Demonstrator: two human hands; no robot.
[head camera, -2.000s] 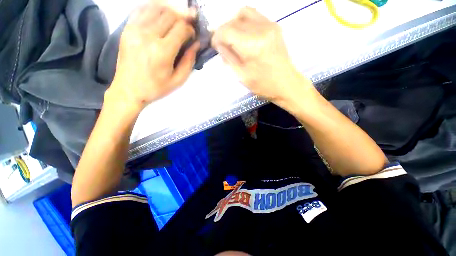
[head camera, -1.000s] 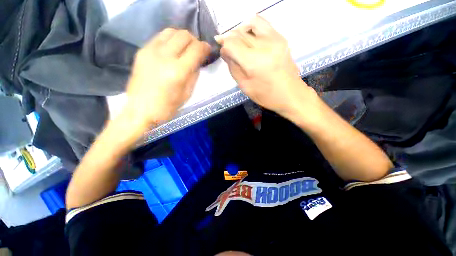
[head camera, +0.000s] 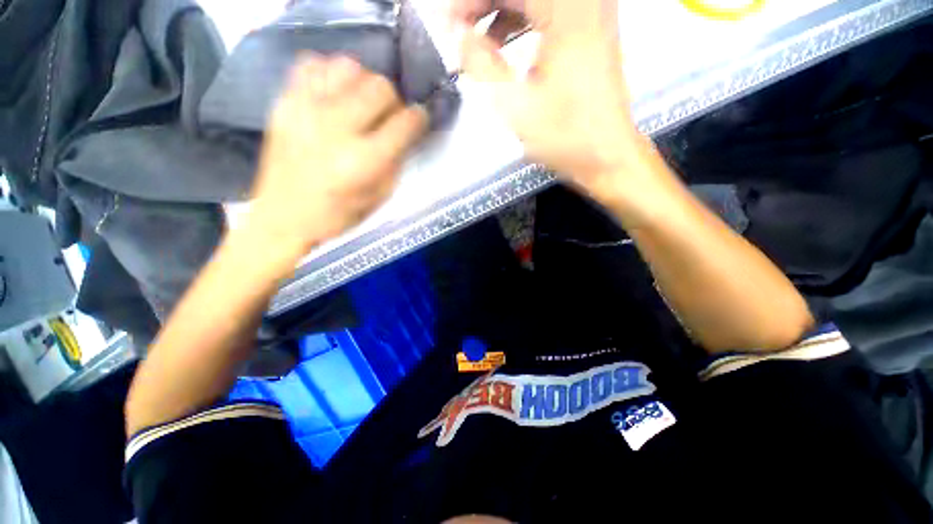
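The dark grey garment piece (head camera: 153, 169) with pale topstitching lies in folds across the left of the white table (head camera: 450, 169) and up to its top edge. My left hand (head camera: 332, 148) is closed on the garment near its right end; the fingertips are partly hidden. My right hand (head camera: 568, 92) is blurred, just right of the cloth and apart from it, with thumb and fingers spread and nothing seen in it. A yellow scissors handle loop (head camera: 724, 8) shows at the top edge, cut off.
A ruler scale (head camera: 757, 84) runs along the table's front edge. A blue crate (head camera: 332, 394) is below the table at left. Dark grey garment heaps (head camera: 818, 220) lie at right. A white surface with a yellow item (head camera: 67, 341) is at far left.
My right hand has moved up and away from the cloth, and its fingers have opened. My left hand stays at the garment. The yellow loop has shifted toward the top edge since the first frame.
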